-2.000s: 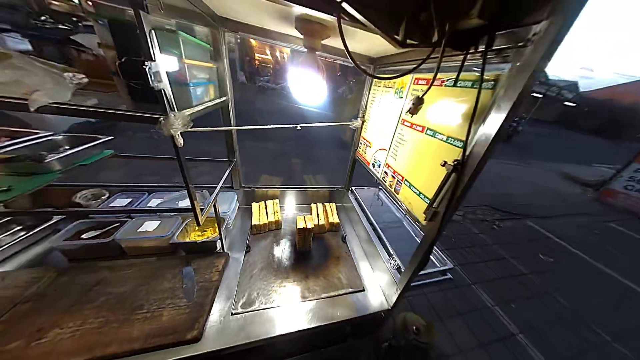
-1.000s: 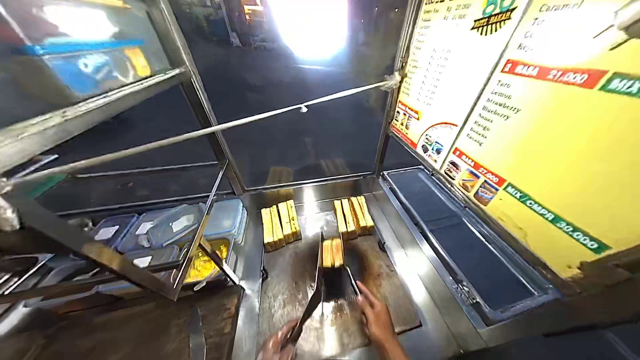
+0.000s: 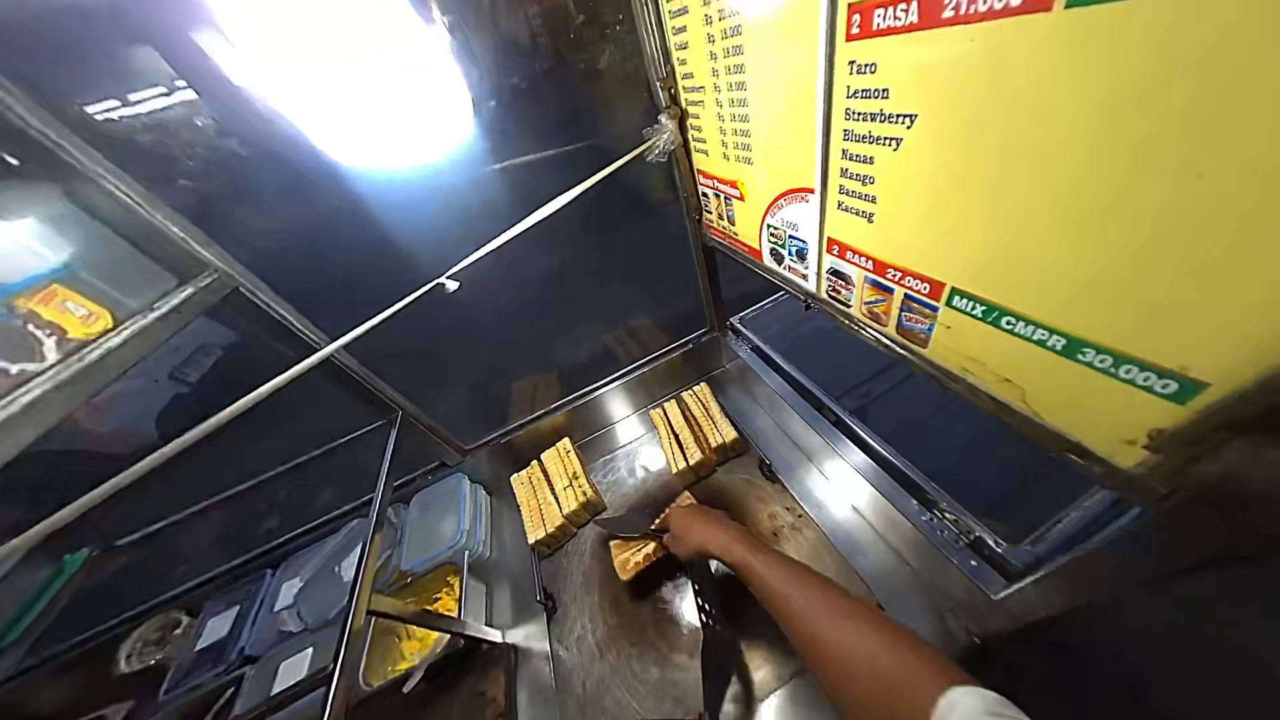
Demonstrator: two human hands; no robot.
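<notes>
Near the griddle's middle, my right hand (image 3: 695,530) is closed on a flat metal scraper (image 3: 627,522), whose blade points left. It is at a toasted bread block (image 3: 636,556), with another browned bread piece (image 3: 680,506) just behind the fingers. A dark perforated spatula (image 3: 708,625) reaches up from the bottom edge to just below this hand; its lower end is out of frame. My left hand is not in view. Two groups of browned bread slices, a left one (image 3: 557,494) and a right one (image 3: 696,430), stand at the back of the steel griddle (image 3: 600,630).
Left of the griddle are a tub of yellow spread (image 3: 415,625), stacked plastic lids (image 3: 437,522) and lidded containers (image 3: 290,670). A cord (image 3: 440,285) crosses above. A yellow menu board (image 3: 1040,200) hangs at right over a metal-framed tray (image 3: 900,430).
The view has moved closer and tilted. My right hand has reached forward to the middle bread. My left hand, seen a second ago with a long tool, has left the view.
</notes>
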